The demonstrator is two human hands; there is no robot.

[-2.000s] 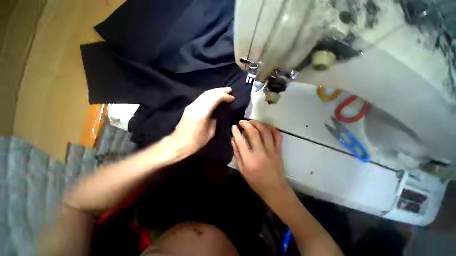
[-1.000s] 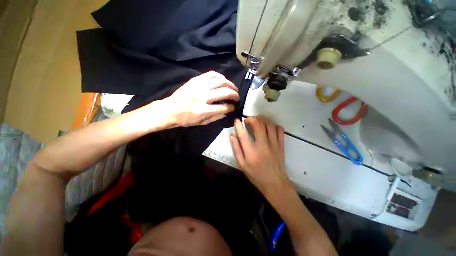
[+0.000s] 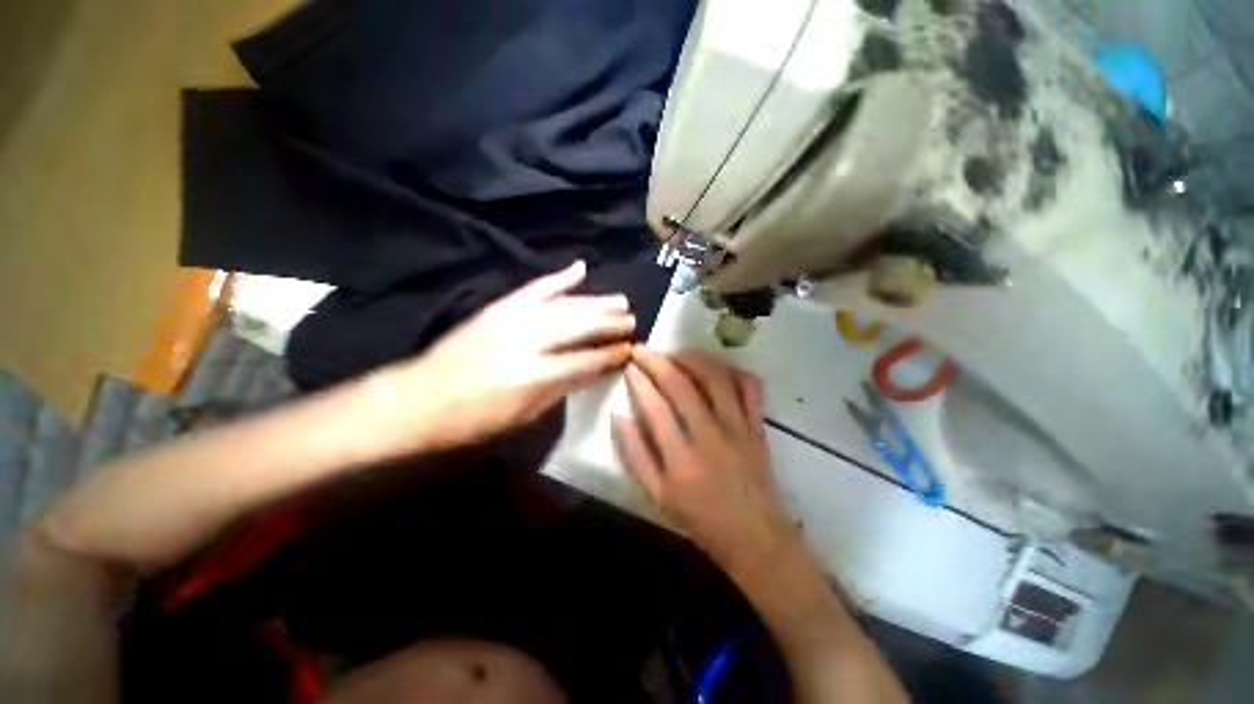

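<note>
The dark navy cloth spreads from the upper left to the presser foot of the white sewing machine. Its edge lies at the foot. My left hand lies flat on the cloth just below the foot, fingers pointing right, not closed around it. My right hand rests at the cloth's near corner and on the white bed, its fingertips touching the left fingertips. Whether the right fingertips pinch the cloth is hidden.
Blue thread snips lie on the machine bed, with a red-orange loop and a yellow loop above them. Brown cardboard with orange tape is at the left, above grey quilted covering.
The view has turned and shifted. My left hand has gone from bent fingers to flatter, spread ones, lower beside the right hand. The white marks seen at the foot no longer show.
</note>
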